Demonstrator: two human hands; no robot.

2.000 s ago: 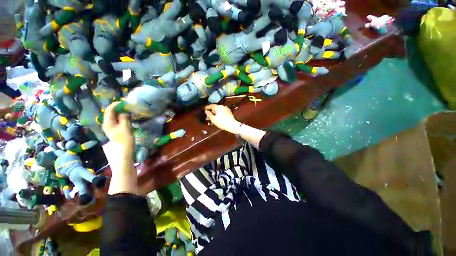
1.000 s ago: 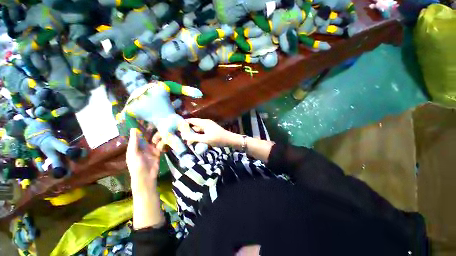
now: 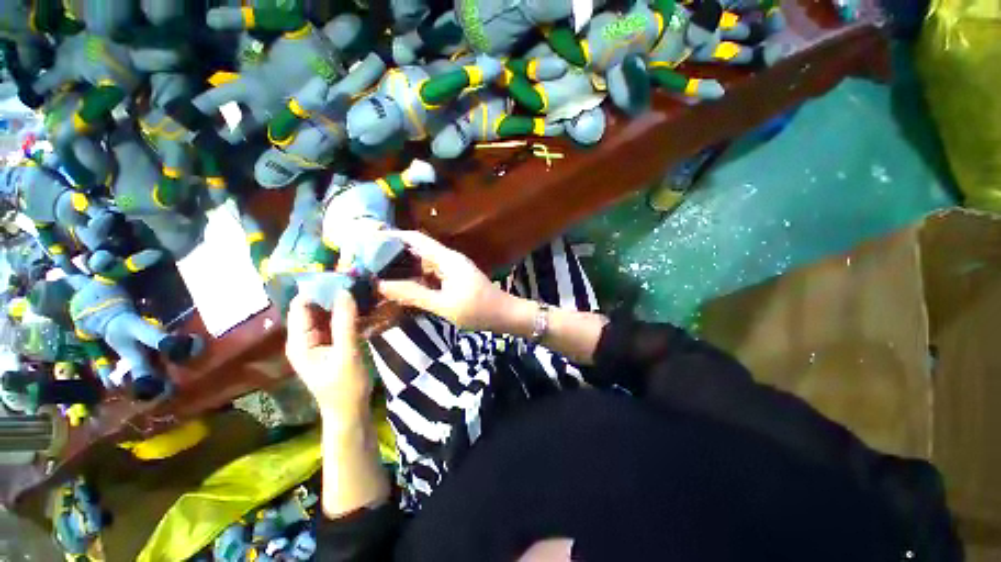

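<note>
A grey-blue plush doll (image 3: 357, 209) with a green sleeve and yellow bands is held over the near edge of the dark red bench. My left hand (image 3: 329, 340) grips its lower left part with the fingertips. My right hand (image 3: 445, 288) grips its lower right part. Some of the doll is hidden behind my fingers, and which limbs I pinch is hard to tell.
A heap of similar dolls (image 3: 318, 66) covers the back of the bench (image 3: 615, 154). A white paper sheet (image 3: 223, 274) lies left of the held doll. Yellow trim (image 3: 546, 152) lies on the bench. A cardboard box (image 3: 823, 329) and a yellow bag (image 3: 966, 110) are at right.
The doll was picked up from the heap side and brought to the bench edge. Since a second ago it has turned and folded, and both hands have shifted their hold on it.
</note>
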